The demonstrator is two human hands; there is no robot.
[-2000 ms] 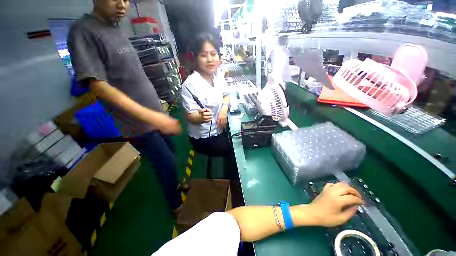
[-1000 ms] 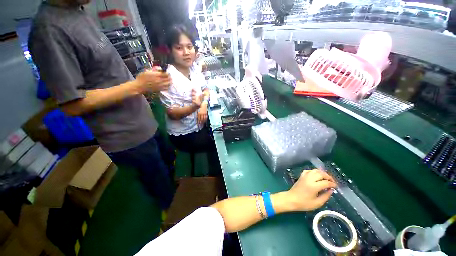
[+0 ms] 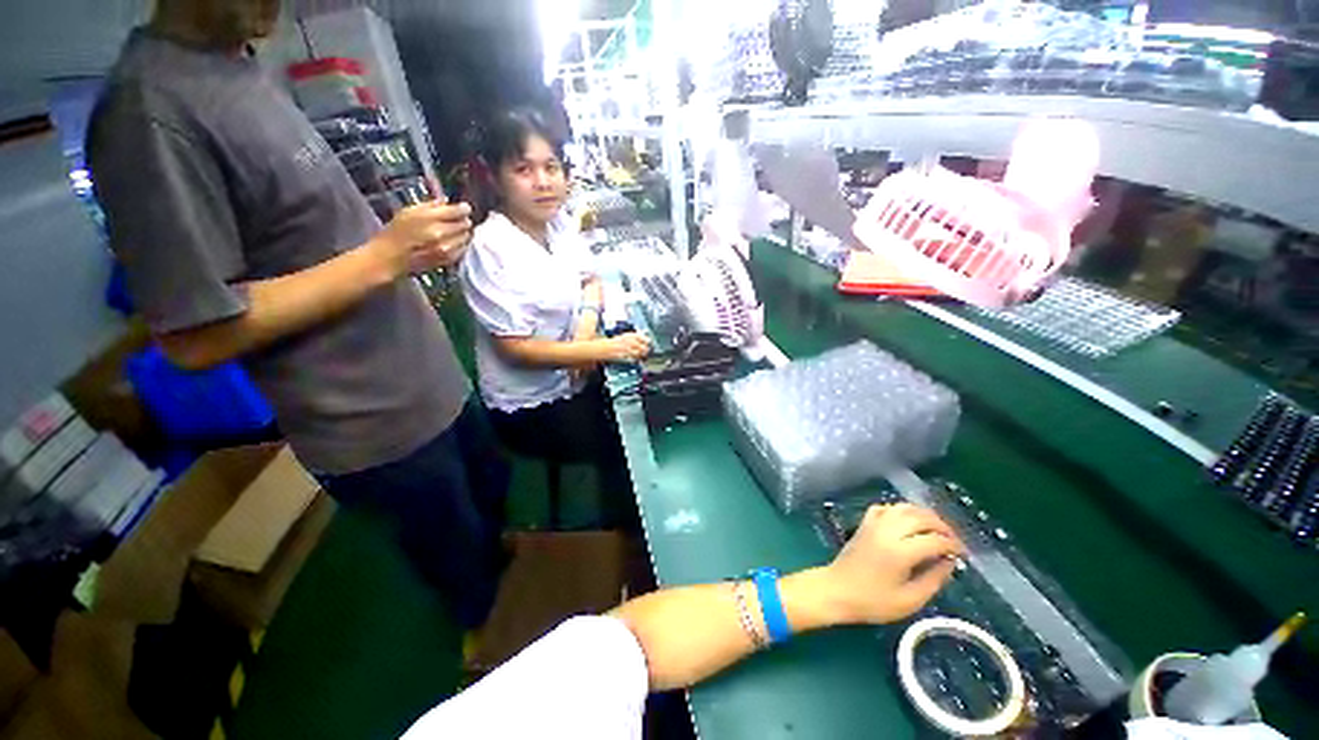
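Observation:
My left hand [image 3: 900, 567], with a blue band on the wrist, rests over a clear blister tray [image 3: 998, 557] with small dark parts. Its fingers are curled with the tips together; whether they pinch a small part cannot be told. A cream-white tape roll [image 3: 961, 677] lies flat on the near end of the tray, just below the hand. The stack of cloudy clear trays [image 3: 846, 419] stands just beyond the hand. My right hand is out of the picture.
A white bottle with a yellow tip [image 3: 1230, 680] is at the lower right. A pink fan [image 3: 962, 239], red folder [image 3: 885, 275] and tray of black parts [image 3: 1276, 466] are across the divider. A standing person [image 3: 289, 275] and a seated person [image 3: 528, 289] are left. Open cartons [image 3: 217, 542] stand on the floor.
The view has turned right. My left hand stays over the tray. The standing person has come closer and raised a hand; the seated person's hand has lowered to the bench.

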